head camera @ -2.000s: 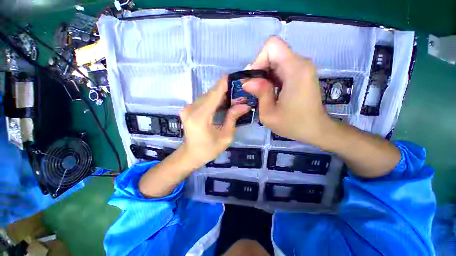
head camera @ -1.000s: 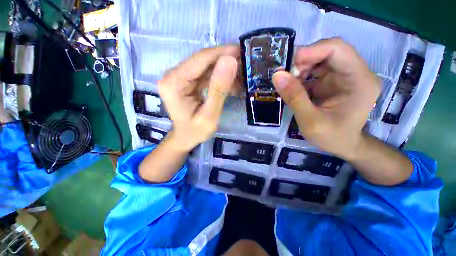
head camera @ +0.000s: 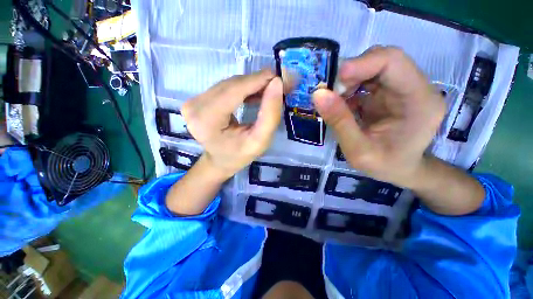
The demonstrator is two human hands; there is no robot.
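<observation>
A black housing (head camera: 307, 43) is held upright over the white tray, wide rounded end away from me. A blue circuit board (head camera: 305, 76) sits in it, and a dark display (head camera: 305, 127) with a thin white edge hangs at the near end, joined by an orange flex cable (head camera: 303, 111). My left hand (head camera: 236, 117) pinches the housing's left edge with thumb and fingertips. My right hand (head camera: 388, 111) holds the right edge, its thumb on the board's lower right. A small pale part (head camera: 342, 87) shows between the right fingers; it is blurred.
The white ribbed tray (head camera: 193, 64) lies beneath, with several empty black housings in its near compartments and one at the right (head camera: 471, 99). A black fan (head camera: 77, 163) stands at left. Loose boards and wires (head camera: 120, 55) lie at the far left. A blue sleeve (head camera: 23, 198) of another person shows at left.
From two seconds ago, the housing has turned from between closed hands to upright and face-on. Since one second ago, my left fingertips have come onto its left edge; the board now looks brighter blue.
</observation>
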